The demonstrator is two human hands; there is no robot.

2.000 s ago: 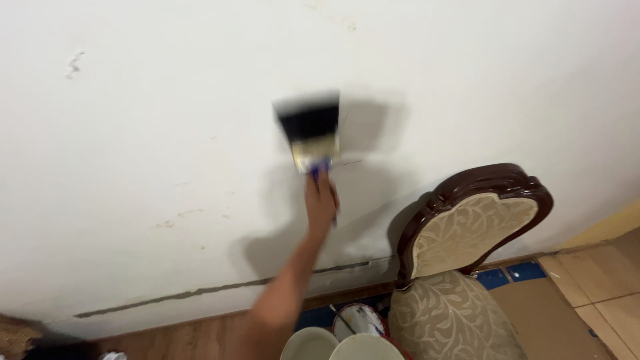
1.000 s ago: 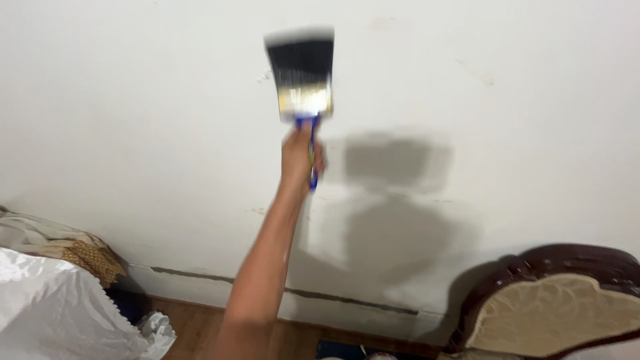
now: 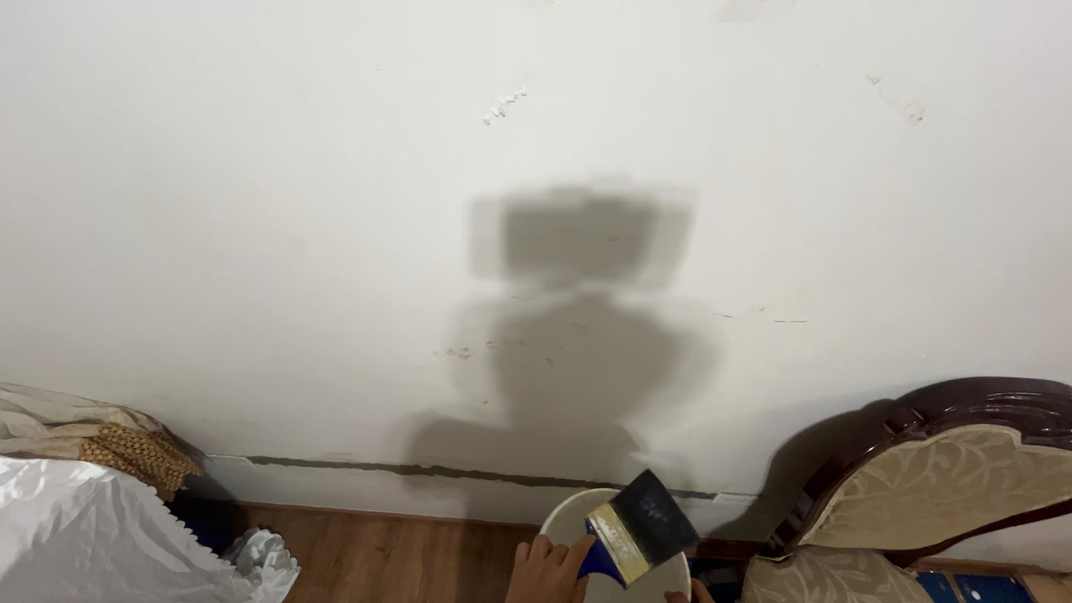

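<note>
My left hand (image 3: pixel 548 571), low in the view, grips the blue handle of a wide flat paintbrush (image 3: pixel 641 528). The brush has black bristles and a pale, paint-smeared ferrule, and lies tilted over the mouth of a white round bucket (image 3: pixel 563 512). At the bucket's lower right rim, fingers of my right hand (image 3: pixel 693 593) hold its edge; the rest of that hand is cut off by the frame. Behind them rises a white wall (image 3: pixel 293 209) with small chips, stains and a long dark gap (image 3: pixel 502 477) near its foot.
At the right stands a carved dark wood chair (image 3: pixel 930 494) with patterned upholstery. White crinkled plastic sheeting (image 3: pixel 92 536) and a woven tan item (image 3: pixel 138 456) are at the lower left. Wood flooring (image 3: pixel 377 553) runs along the wall. My shadow falls on the wall's middle.
The hand with the paintbrush has come down from the wall to the bucket. My right hand has come into view at the bucket's rim. The view has shifted.
</note>
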